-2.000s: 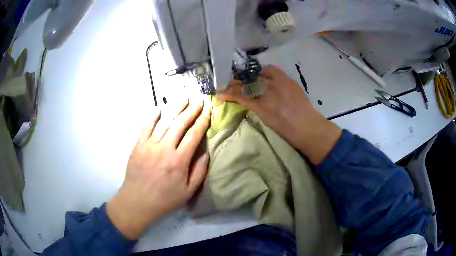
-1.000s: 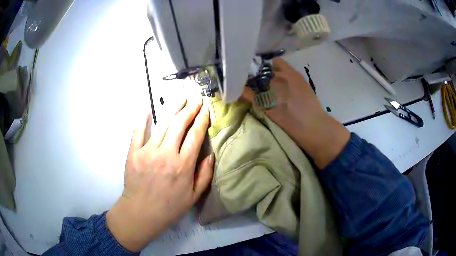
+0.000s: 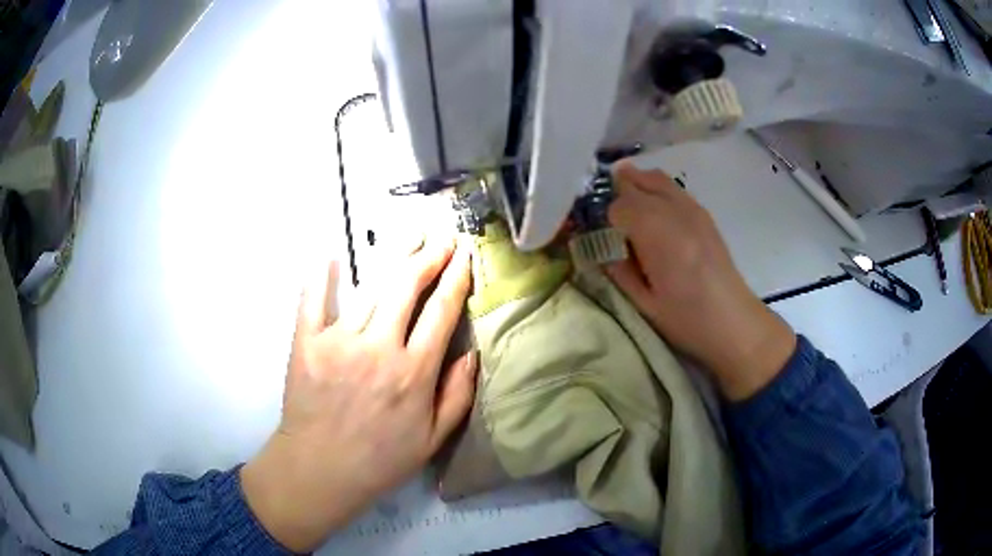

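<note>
A khaki-olive sleeve or leg piece (image 3: 566, 375) runs from the machine foot down over the table's front edge. Its end band (image 3: 511, 274) looks yellow-green under the lamp and lies at the presser foot (image 3: 474, 209). My left hand (image 3: 375, 375) lies flat, palm down, its fingertips beside the foot at the cloth's left edge; it grips nothing that I can see. My right hand (image 3: 680, 261) is right of the foot, behind the ribbed knob, at the band's right side. Its fingertips are partly hidden by the machine head (image 3: 479, 87), so its hold on the cloth is unclear.
Thread snips (image 3: 881, 280), a white-handled tool (image 3: 825, 201) and yellow scissors handles (image 3: 978, 261) lie at the right. Darker olive pieces (image 3: 16, 358) lie at the table's left edge. The lamp head (image 3: 136, 49) is at the upper left. The white table (image 3: 163, 358) has a printed ruler in front.
The view has shifted, so the machine head sits further right in the picture. My right hand has moved slightly right and away from the foot. My left hand stays beside the foot.
</note>
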